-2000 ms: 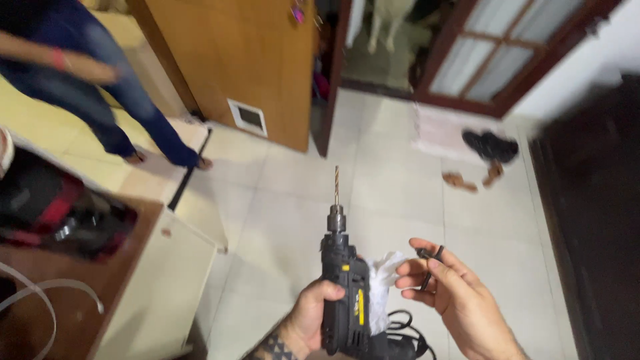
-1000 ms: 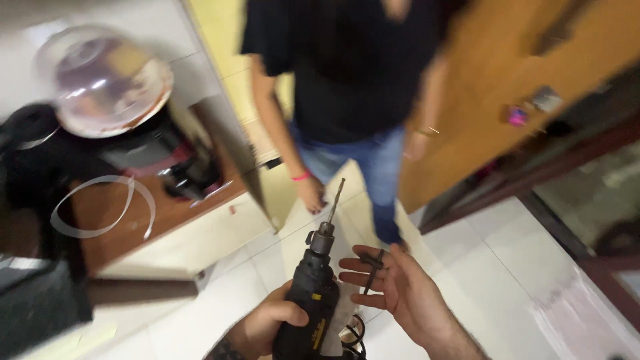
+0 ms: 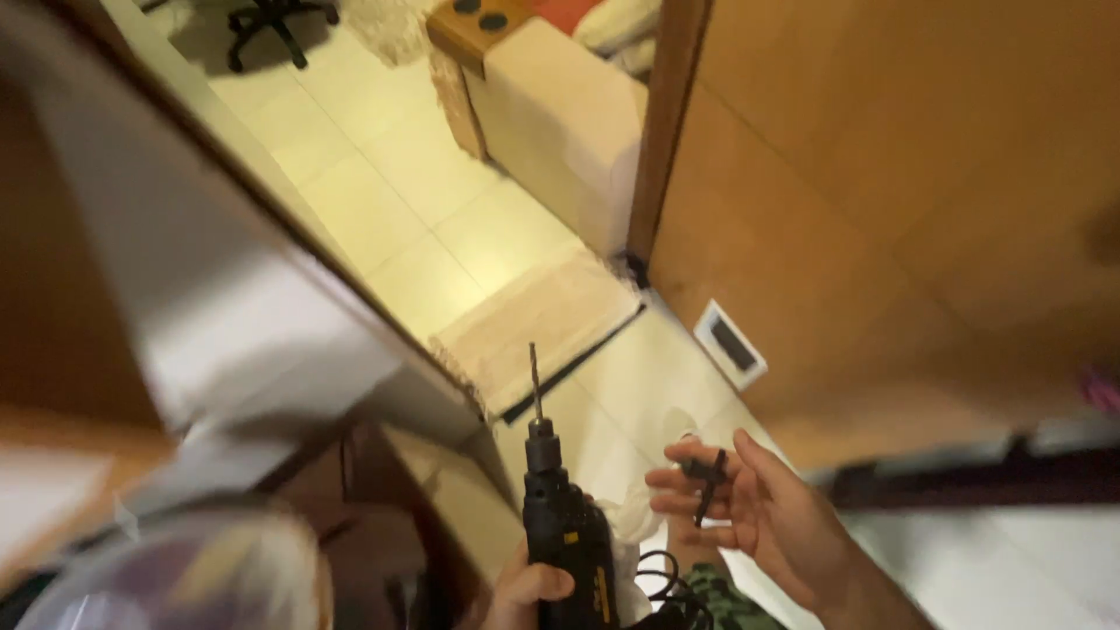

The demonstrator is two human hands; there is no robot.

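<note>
My left hand is wrapped around the body of a black corded power drill at the bottom middle. A twist drill bit sits in its chuck and points up and away. Right of the drill, my right hand is palm up with its fingers loosely curled, and a black chuck key lies across them. Crumpled white plastic or cloth lies against the drill's right side. A coiled black cord hangs between the two hands, low in view.
A doorway with a beige mat on its floor lies ahead. An orange-brown wooden door with a small white-framed flap stands at right. A clear domed lid is at lower left. Beyond are a sofa arm and a wheeled chair base.
The view has swung a lot. The person in a dark top and jeans, seen ahead one second ago, is out of view. Both hands keep hold of the drill and the chuck key.
</note>
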